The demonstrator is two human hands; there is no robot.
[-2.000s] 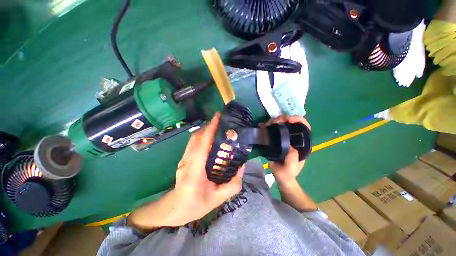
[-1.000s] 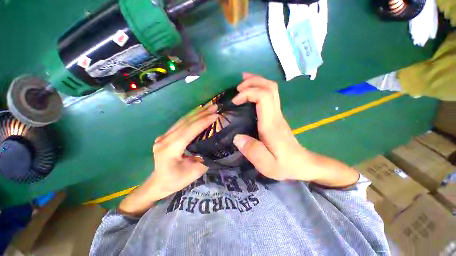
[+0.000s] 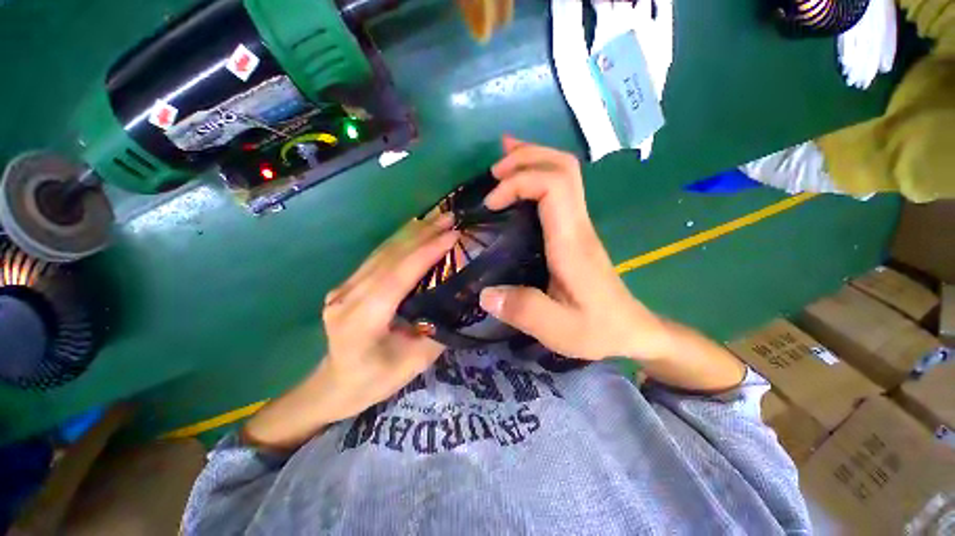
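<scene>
A black clip fan (image 3: 476, 274) is held between both hands close to the grey shirt, its ribs showing orange glints. My left hand (image 3: 387, 298) grips it from the left side, fingers over the ribs. My right hand (image 3: 571, 267) grips its right side, with the thumb on the front and fingers over the top edge. A coppery cap shows near my left palm. The fan's lower side is partly hidden by the hands.
The bench polisher (image 3: 220, 89) is at upper left, with a grey-white wheel (image 3: 54, 206) and a yellow wheel (image 3: 485, 15). Another fan (image 3: 47, 314) is at far left. White gloves (image 3: 597, 115) bear a blue packet (image 3: 627, 89). A person's sleeve (image 3: 890, 147) and cartons (image 3: 869, 440) are at right.
The hands brought the fan from beside the yellow wheel to my chest; my right hand moved from clip base to fan head. Since one second ago, the fan has tilted slightly.
</scene>
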